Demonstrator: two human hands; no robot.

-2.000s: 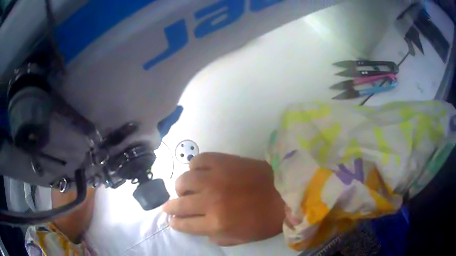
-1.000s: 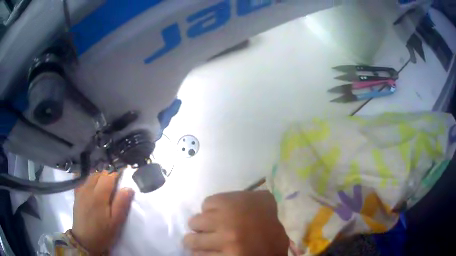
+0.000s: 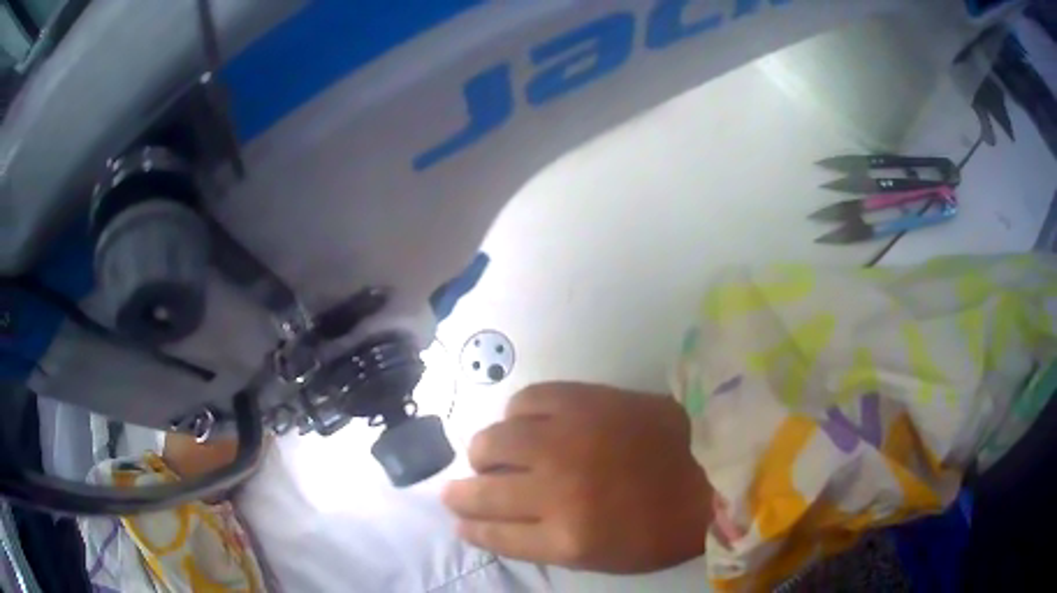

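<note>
A white fabric piece (image 3: pixel 348 544) lies flat on the white table under the machine head, hard to tell from the table. My right hand (image 3: pixel 585 477) lies palm down on its right part, fingers bent and close together, just right of the grey knob (image 3: pixel 413 449). My left hand (image 3: pixel 206 454) is mostly hidden behind the machine head and the curved bar; only a part near the wrist shows, so its fingers cannot be seen. The needle and presser foot are hidden. The sewing machine (image 3: pixel 383 209) with blue "JACK" lettering fills the upper left.
Several thread snips (image 3: pixel 887 199) with black, pink and blue handles lie together at the right. A small metal disc (image 3: pixel 488 357) with holes is set in the bed. Patterned sleeve covers (image 3: pixel 858 405) are on both forearms. Dark strips lie at the top right.
Since one second ago, my right hand has moved up close to the knob. My left hand has gone farther behind the machine head. The whole view has shifted slightly.
</note>
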